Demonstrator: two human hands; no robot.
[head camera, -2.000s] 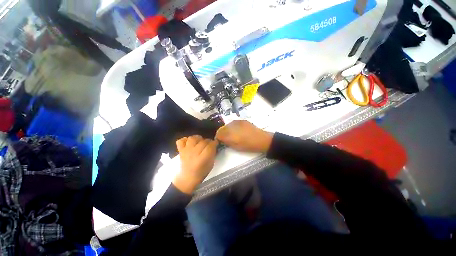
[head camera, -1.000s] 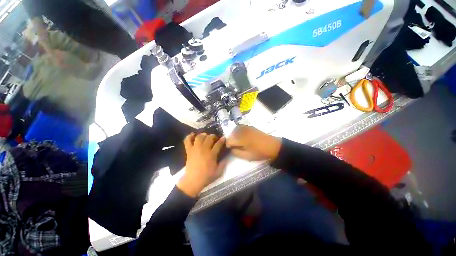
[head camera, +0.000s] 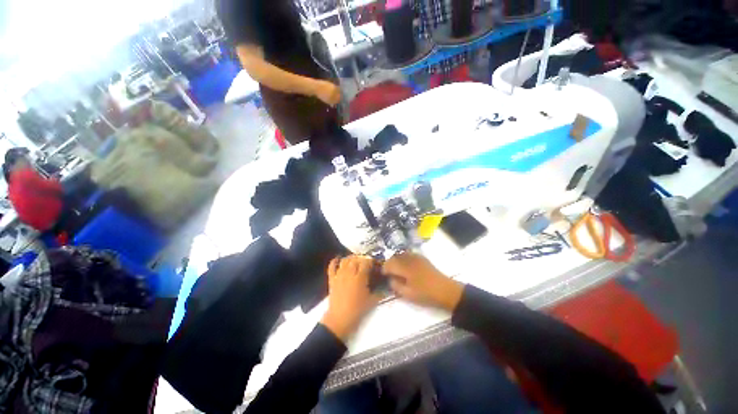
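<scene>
A white sewing machine with a blue stripe stands on the white table. My left hand and my right hand meet just in front of the needle area. Both hold a small black piece between the fingertips, which mostly hide it. Large black garment panels lie left of my left hand, up to the table's front edge. More small black pieces lie behind and left of the machine head.
Orange and red shears, dark snips and a flat black pad lie on the right. A person stands behind the machine. Thread cones are at the back, plaid clothing on the left, a red stool at right.
The view has tilted up, bringing a person's arm and thread cones into sight. Both hands stay together in front of the needle area with the black piece.
</scene>
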